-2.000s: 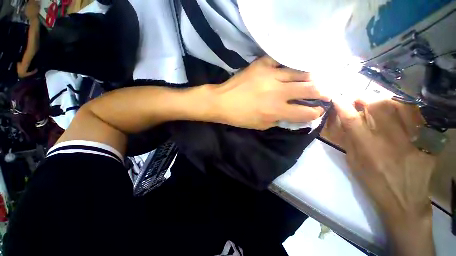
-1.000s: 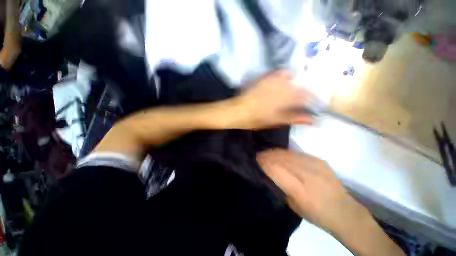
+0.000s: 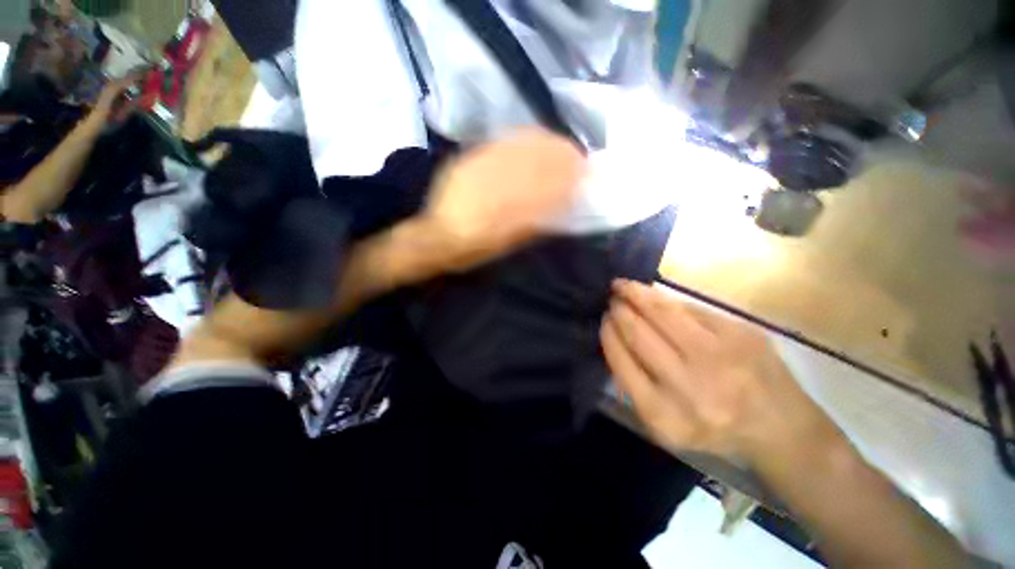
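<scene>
The garment's light grey-white cloth with black stripes point(image 3: 362, 100) lies left of the needle area. Its black panel point(image 3: 523, 311) spreads below, over the table's front edge. My left hand point(image 3: 506, 195) is blurred on the upper part of the garment, its fingers mostly hidden; whether it grips cannot be told. My right hand point(image 3: 696, 367) pinches the right edge of the black panel by the table edge. The presser foot area point(image 3: 751, 183) is under bright glare, just right of the cloth.
The machine head point(image 3: 857, 67) is at the upper right. Black thread snips point(image 3: 991, 400) lie at the right edge on the table point(image 3: 890, 267). A blurred pink thing point(image 3: 988, 217) is at the far right. Another person's arm point(image 3: 67, 167) shows at the upper left.
Both hands have left the needle, where they were two seconds ago. Since one second ago my left hand has moved left and up, and the black panel lies spread nearer the needle.
</scene>
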